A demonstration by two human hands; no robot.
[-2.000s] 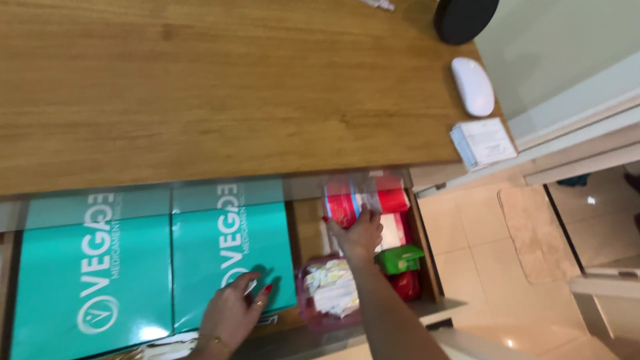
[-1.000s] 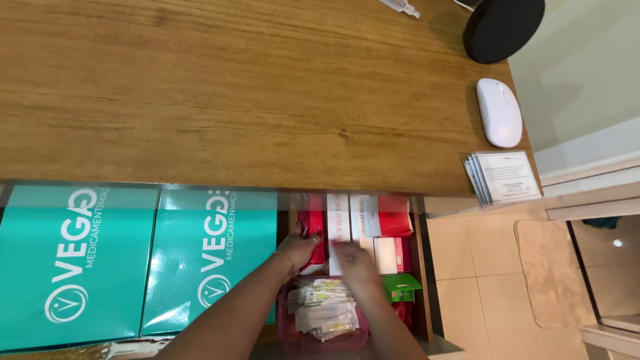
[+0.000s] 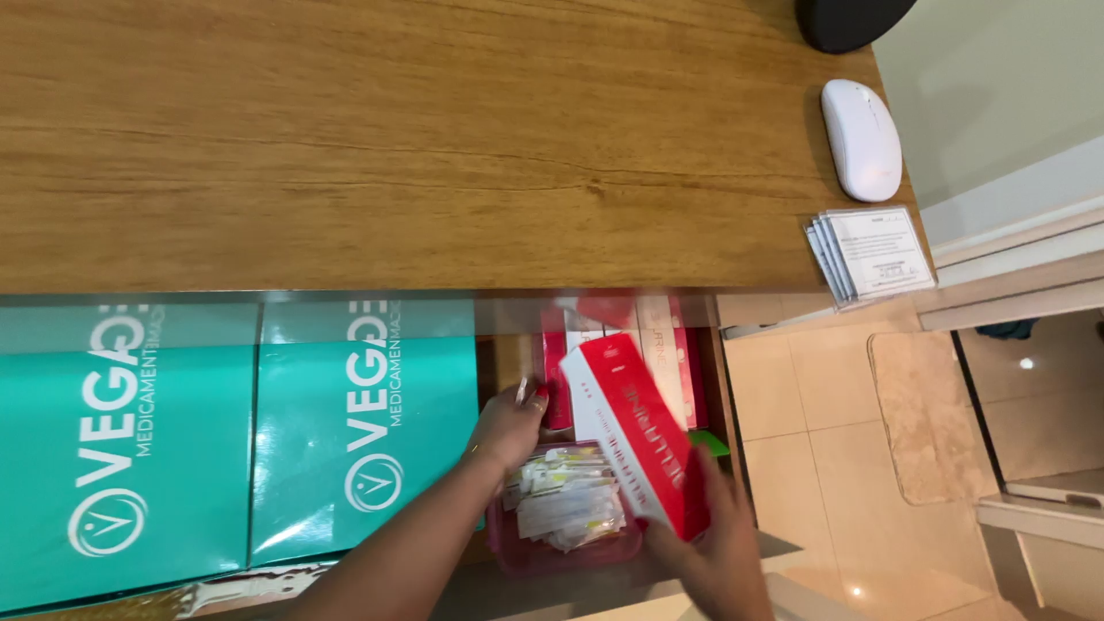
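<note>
Tilted above the open drawer is a red and white cardboard box (image 3: 634, 431), its lower end gripped by my right hand (image 3: 720, 548). My left hand (image 3: 513, 423) is at the left edge of a narrow red box (image 3: 556, 379) in the drawer, its fingers bent; whether it grips that box cannot be told. Below the hands sits a pink plastic container (image 3: 565, 556) full of small sealed packets (image 3: 569, 500). A white and red box (image 3: 662, 354) lies behind the raised one. A green item (image 3: 709, 443) shows partly beside my right hand.
Two large teal boxes (image 3: 121, 535) (image 3: 431, 431) fill the drawer's left part. Over the drawer's back extends the wooden desktop (image 3: 414, 147), with a white computer mouse (image 3: 862, 142), stacked printed cards (image 3: 875, 254) and a round black object (image 3: 849, 21) at its right end.
My right hand has lifted a red and white box and moved toward the drawer's front. My left hand remains near the narrow red box. The green item is now mostly covered.
</note>
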